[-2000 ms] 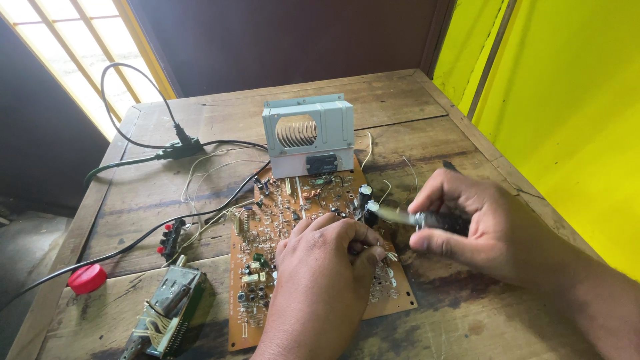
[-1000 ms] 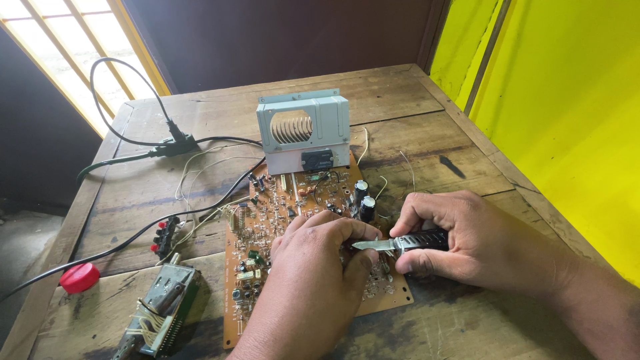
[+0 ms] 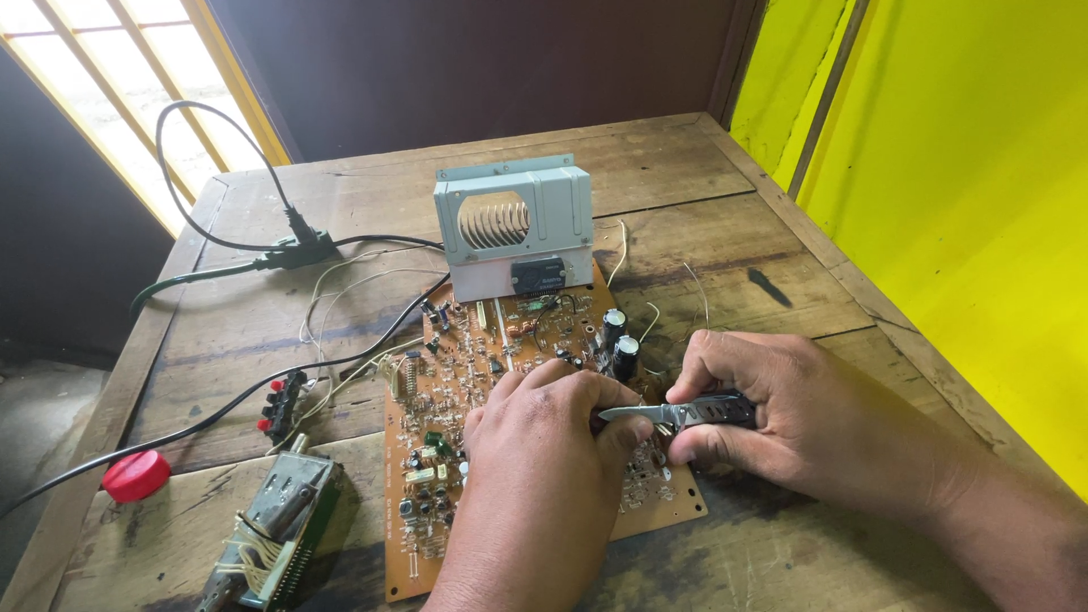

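My right hand [image 3: 748,408] grips the dark handle of a folding knife [image 3: 710,410]. Its bare blade points left, and the tip lies between the thumb and index finger of my left hand [image 3: 552,450]. That hand rests over the right-middle part of an orange-brown circuit board [image 3: 459,365]; whatever small piece it pinches is hidden by the fingers. Two black electrolytic capacitors [image 3: 626,357] stand upright just beyond the fingertips. A pale metal heat sink [image 3: 514,225] with a black chip [image 3: 538,274] rises from the board's far edge.
A metal tuner module [image 3: 280,510] with white wires, a red cap [image 3: 136,476] and a small switch strip with red buttons [image 3: 283,406] lie left of the board. Black cables run to a plug connector [image 3: 302,249] on the wooden table [image 3: 671,178]. Thin loose wires lie around the board.
The knife, held off to the right above the board two seconds ago, has come down and left to the left fingertips. My left hand has stayed on the board.
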